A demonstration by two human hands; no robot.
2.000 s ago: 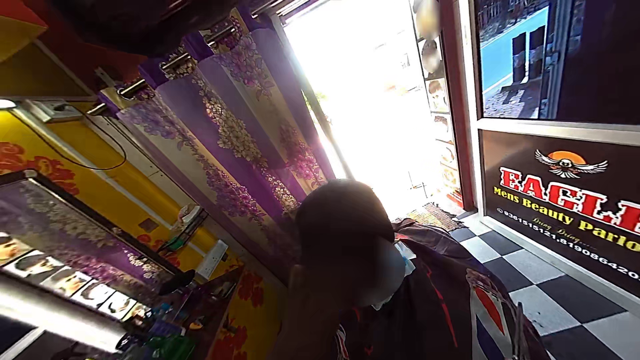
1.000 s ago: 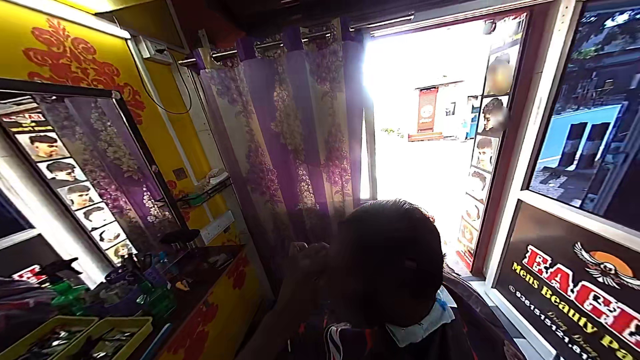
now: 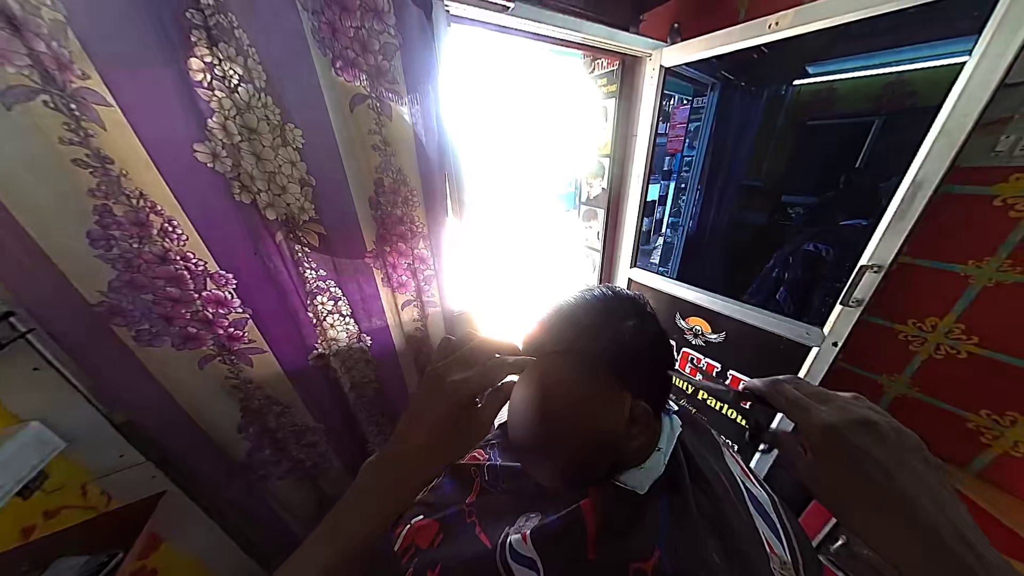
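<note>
A seated person's dark-haired head (image 3: 612, 344) is bent forward at the centre, over a dark patterned cape (image 3: 560, 524) with a pale strip (image 3: 656, 458) around the neck. My left hand (image 3: 472, 384) is at the left side of the head, thumb and forefinger apart; nothing shows clearly between them, and shadow hides the other fingers. To the right of the head, my right hand (image 3: 828, 420) is raised with its fingers bent around a thin dark tool (image 3: 708, 384). That tool points toward the back of the head; it is too dim to name.
A purple and cream floral curtain (image 3: 264, 184) hangs at the left, beside a bright doorway (image 3: 520, 176). A metal-framed glass door (image 3: 800, 184) with a printed lower panel stands at the right, near a red patterned wall (image 3: 944, 328). The corner of a counter (image 3: 120, 532) shows at lower left.
My right hand with the thin tool is now in view at the right; neither earlier frame shows it. My left hand remains by the head. The view has turned right since one second ago.
</note>
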